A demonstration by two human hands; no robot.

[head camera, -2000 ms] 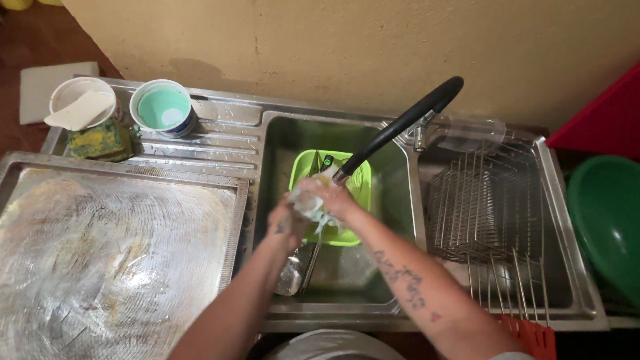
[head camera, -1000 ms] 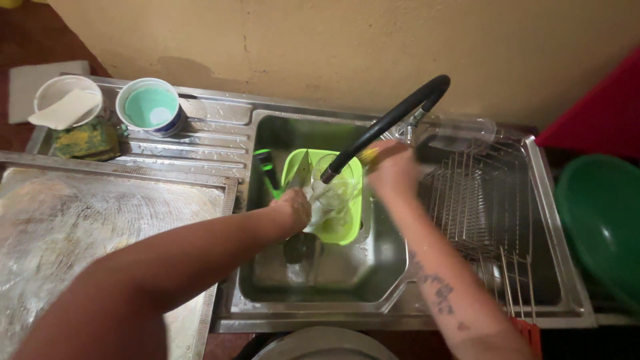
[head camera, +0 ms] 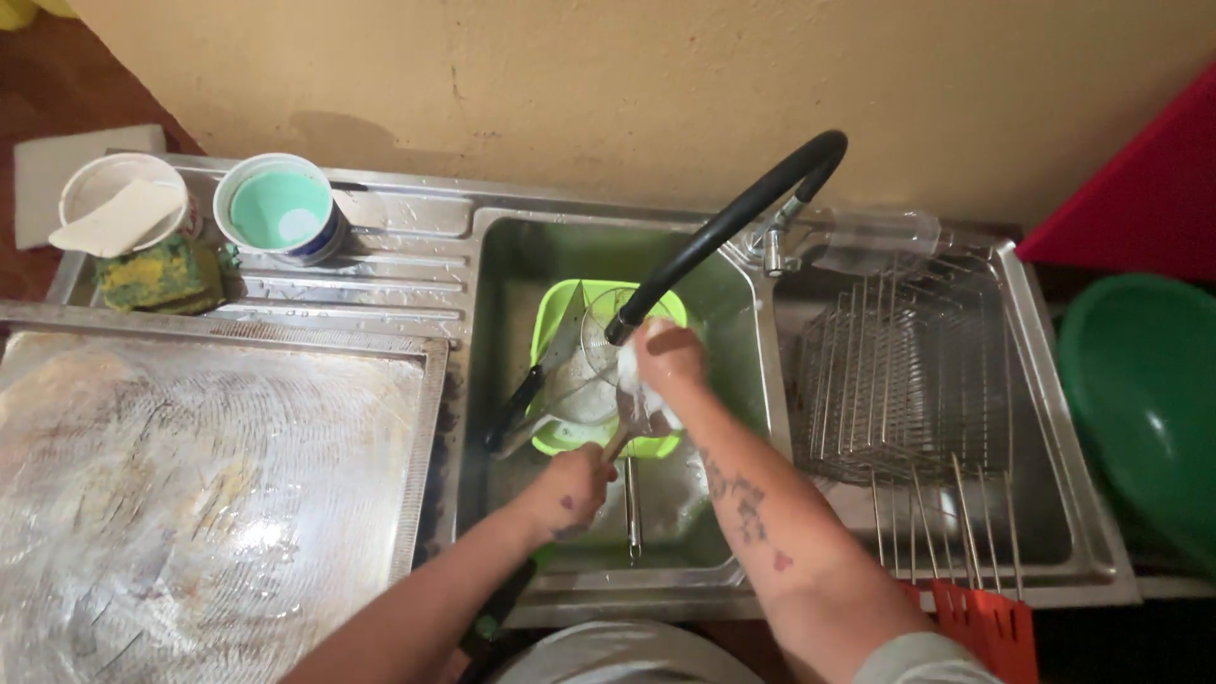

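In the left sink basin (head camera: 741, 418), a lime-green plastic tub (head camera: 556, 332) holds a knife with a black handle (head camera: 518, 404), a wire strainer (head camera: 579, 399) and whitish water. My left hand (head camera: 575, 489) grips the handle of a utensil (head camera: 619, 439) whose far end lies over the tub. My right hand (head camera: 670, 356) is closed on a white, foamy cloth or sponge (head camera: 635, 372) against that utensil's far part, which it partly hides. Just above my right hand is the end of a black flexible tap hose (head camera: 731, 228).
Left stand a soapy metal tray (head camera: 199, 513), a yellow-green sponge (head camera: 161, 275), a tub with a white scraper (head camera: 123, 214) and a tub of green paste (head camera: 280, 209). Right are a wire rack (head camera: 883, 380), red-handled skewers (head camera: 988, 617), a clear bottle (head camera: 879, 237) and a green basin (head camera: 1140, 389).
My right hand has come back from the tap side to the front of the hose end. My left hand has moved lower, toward the near side of the tub.
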